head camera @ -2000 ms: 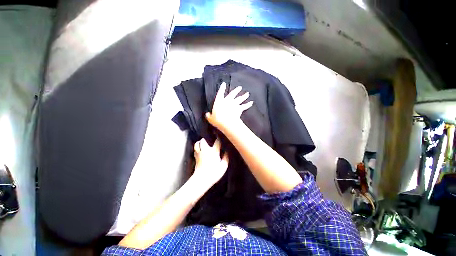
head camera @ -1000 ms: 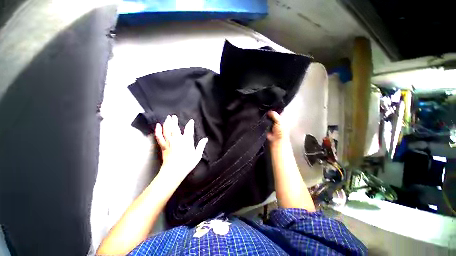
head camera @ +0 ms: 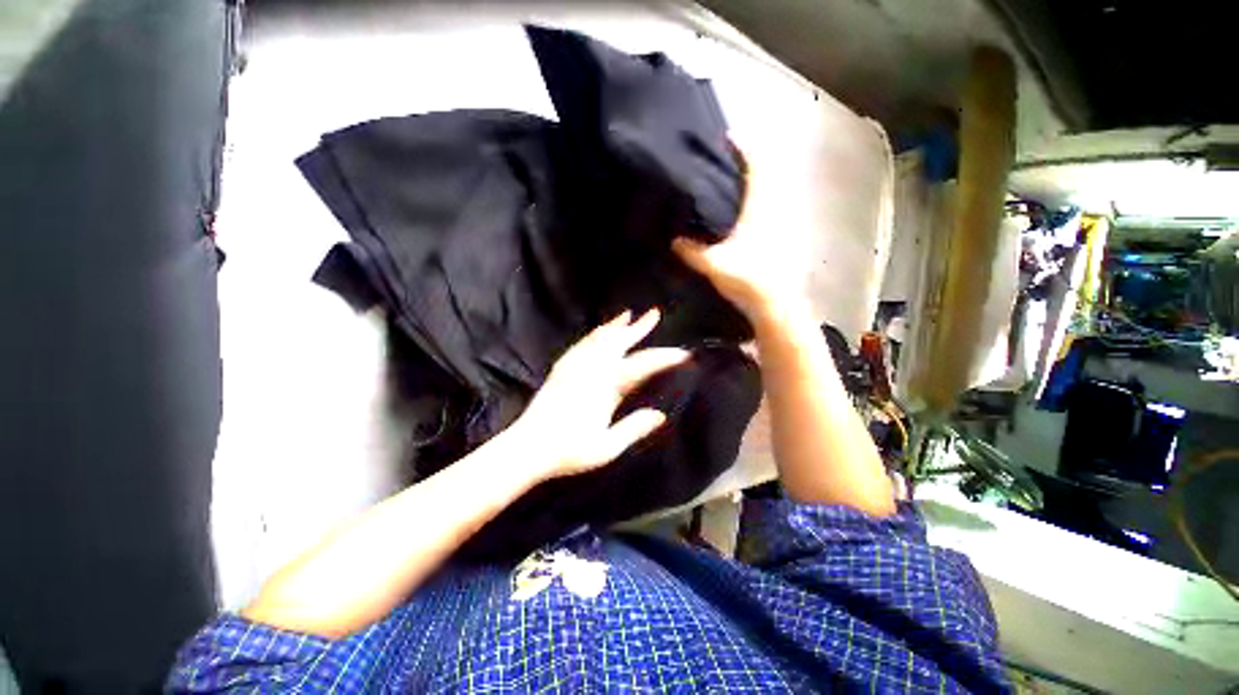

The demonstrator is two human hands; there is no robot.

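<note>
Black cloth pieces [head camera: 462, 204] lie in a loose, layered heap on the white pressing table [head camera: 292, 407], with one part raised and folded at the back. My left hand [head camera: 598, 394] lies over the middle of the cloth, fingers spread. My right hand [head camera: 720, 258] is at the right side of the heap with its fingers on the cloth at the raised fold; the hand is blurred and partly overexposed, and it seems to hold the cloth edge.
A long dark padded board [head camera: 109, 340] stands along the left. A steam iron [head camera: 870, 360] sits at the table's right edge, partly behind my right forearm. A tan padded board [head camera: 981, 231] is beyond the right edge.
My left hand has moved right from the cloth's left part to its middle. My right hand has moved up slightly, and the right part of the cloth is folded over. The view has shifted.
</note>
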